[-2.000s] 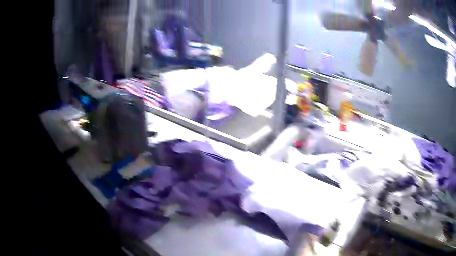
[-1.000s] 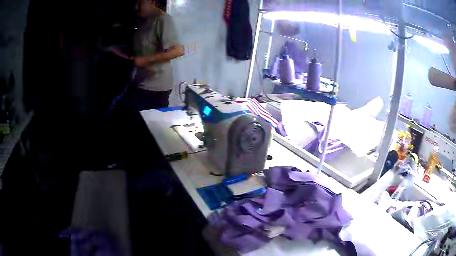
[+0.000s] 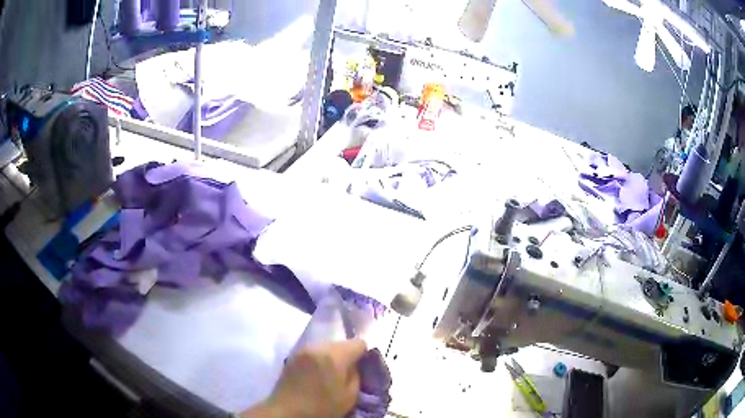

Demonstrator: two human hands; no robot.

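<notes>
My left hand [image 3: 320, 380] is at the bottom centre, its fingers closed on a gathered purple cut piece [image 3: 374, 382], left of the sewing machine's needle area. My right hand is not in view. The off-white sewing machine head [image 3: 588, 298] stands at the right, with a glow under its left end. A gooseneck lamp [image 3: 406, 298] stands at its left. A crumpled heap of purple cut pieces [image 3: 176, 229] lies on the table's left. Pale cloth lies between the heap and my hand.
Yellow-green thread snips [image 3: 528, 387] and a black phone [image 3: 585, 394] lie by the machine. Another sewing machine [image 3: 69, 151] stands at the left. Behind are a white-edged trough [image 3: 245, 153], piled white and purple cloth, and an orange bottle [image 3: 430, 106]. A person [image 3: 686, 122] is far right.
The view has swung right; the left-hand machine and purple heap now sit further left. The near machine head and my left hand holding cloth have come into view.
</notes>
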